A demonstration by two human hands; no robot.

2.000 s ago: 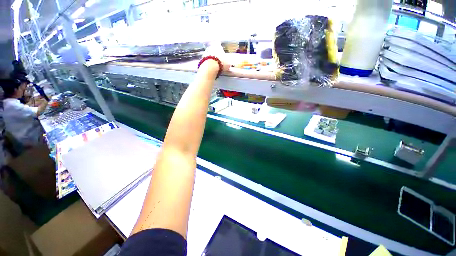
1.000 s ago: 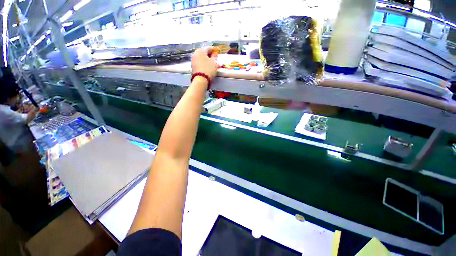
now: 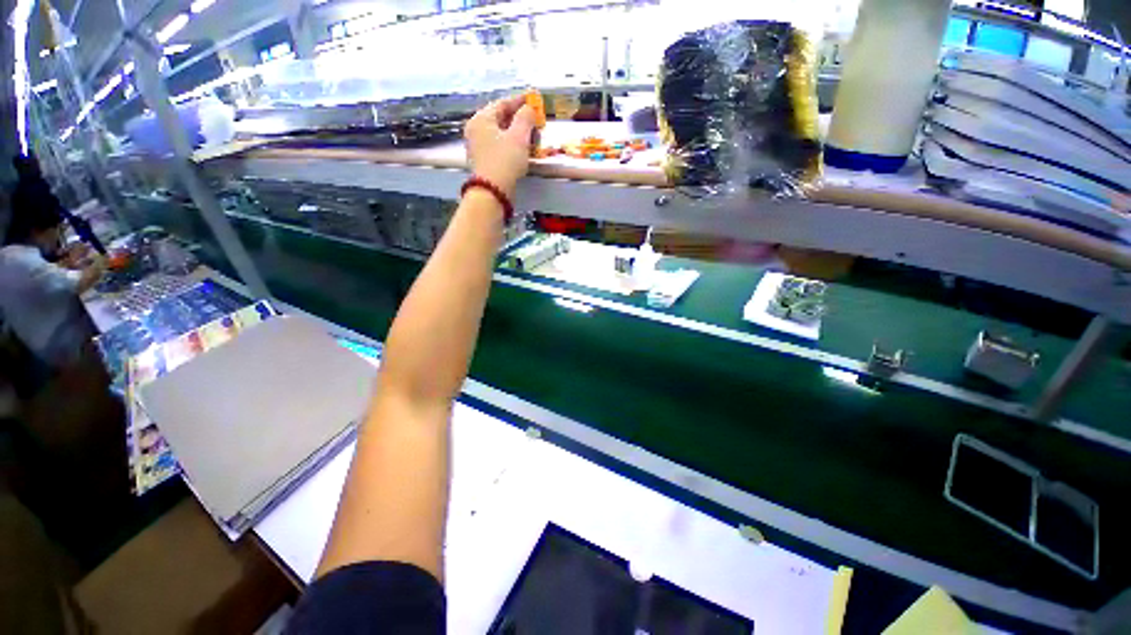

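Observation:
My left hand [image 3: 502,139], bare with a red bead bracelet, is raised over the overhead shelf [image 3: 595,171]. Its fingertips pinch a small orange block [image 3: 535,109]. Several small orange pieces, some with blue or white bits, lie on the shelf [image 3: 598,149] just right of the hand. Below, a flat black fixture [image 3: 583,593] lies on the white bench [image 3: 484,478], cut off by the bottom edge. My right hand is out of the picture.
A plastic-wrapped dark bundle [image 3: 738,106] and a cream roll [image 3: 881,87] stand on the shelf. A green conveyor [image 3: 670,397] carries a white frame [image 3: 1032,502] and small parts. Grey sheets [image 3: 261,409] and a carton [image 3: 174,577] are at left. A person [image 3: 44,285] is far left.
My left hand has drawn slightly back and left from the shelf pieces. The orange block now shows clearly between its fingertips. The view has shifted a little.

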